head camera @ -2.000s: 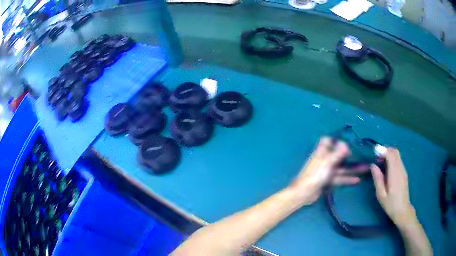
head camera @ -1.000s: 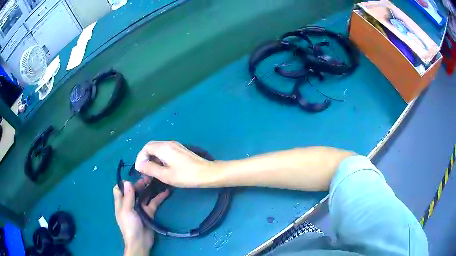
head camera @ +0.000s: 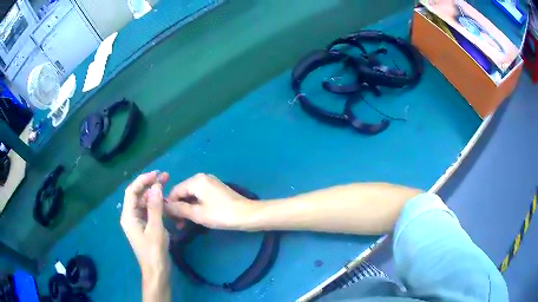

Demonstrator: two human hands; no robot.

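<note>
A black headband (head camera: 268, 259) lies as an open ring on the teal bench, its upper left part hidden behind my hands. My left hand (head camera: 144, 215) is raised over its left side, palm up, fingers bent and fingertips close together. My right hand (head camera: 206, 202) reaches in from the right, thumb and fingers pinched at my left fingertips. What is between the fingertips is too small and blurred to tell. The yoke is hidden.
Several tangled headbands (head camera: 330, 115) lie at upper right beside an orange box (head camera: 454, 74). A partly assembled headphone (head camera: 94, 131) and another black part (head camera: 50, 197) lie on the green belt (head camera: 177, 82). Ear cups (head camera: 81, 272) sit at lower left.
The view has swung right, away from the ear cup rows. Since one second ago, my left hand has risen from gripping the headband's side to my right fingertips. The headband has shifted slightly down.
</note>
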